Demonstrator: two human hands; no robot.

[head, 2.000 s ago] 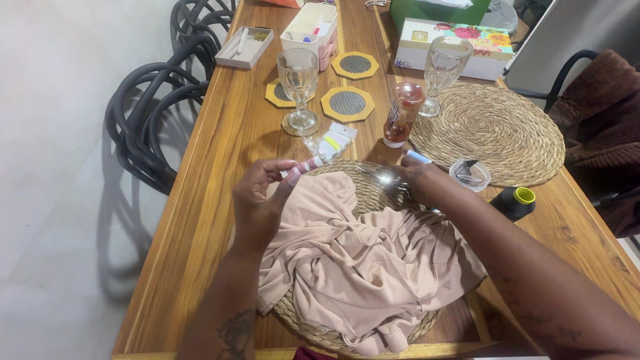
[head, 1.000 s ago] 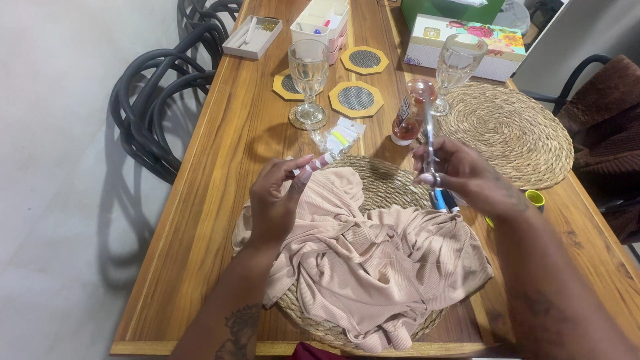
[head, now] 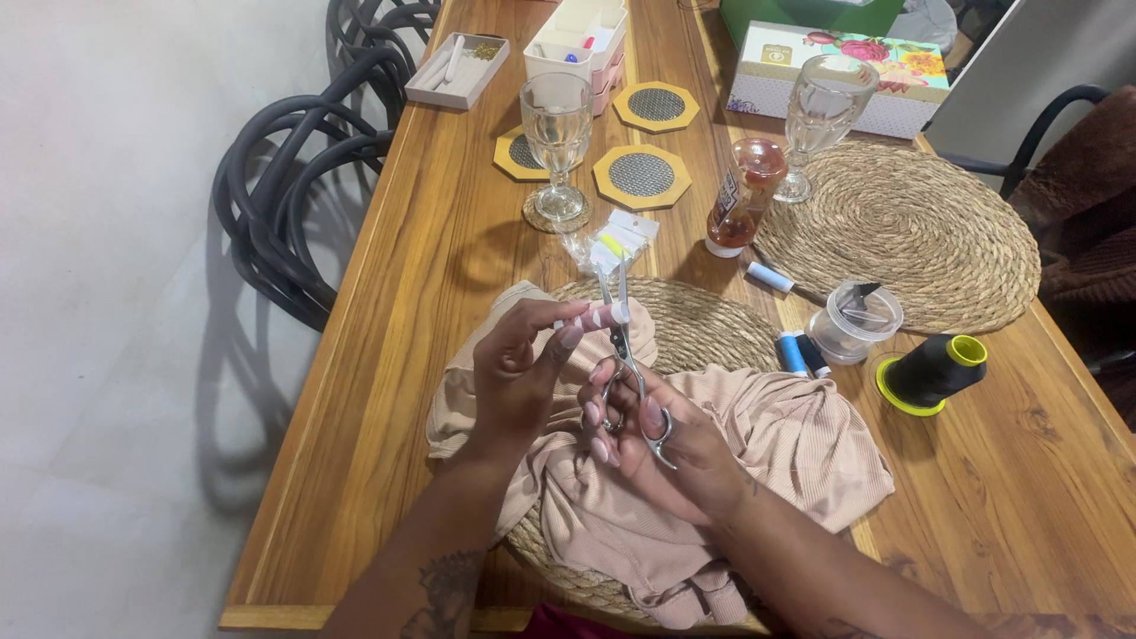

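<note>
Between the thumb and fingers of my left hand (head: 524, 373) is a small spool of mauve thread (head: 601, 317). My right hand (head: 661, 426) has its fingers in the handles of metal scissors (head: 624, 351), whose parted blades are at the spool. Beneath both hands a beige ribbed garment (head: 799, 435) lies bunched on a woven round placemat (head: 701, 333). Right of the hands are a blue thread spool (head: 792, 353), a dark one (head: 811, 354), a pale blue one (head: 769, 277), a clear plastic tub (head: 854, 324) and a large black thread cone (head: 932, 377).
Beyond the hands stand two glass goblets (head: 557, 133) (head: 825, 111), a bottle of reddish liquid (head: 745, 200) and a small plastic packet (head: 624, 240). Octagonal coasters (head: 641, 176), a pink-and-white organizer (head: 559, 62), a shallow tray (head: 457, 71) and a floral box (head: 839, 80) sit farther back.
My right hand has moved left with the scissors, from beside the bottle to the spool in my left hand. The scissors' blades are now apart.
</note>
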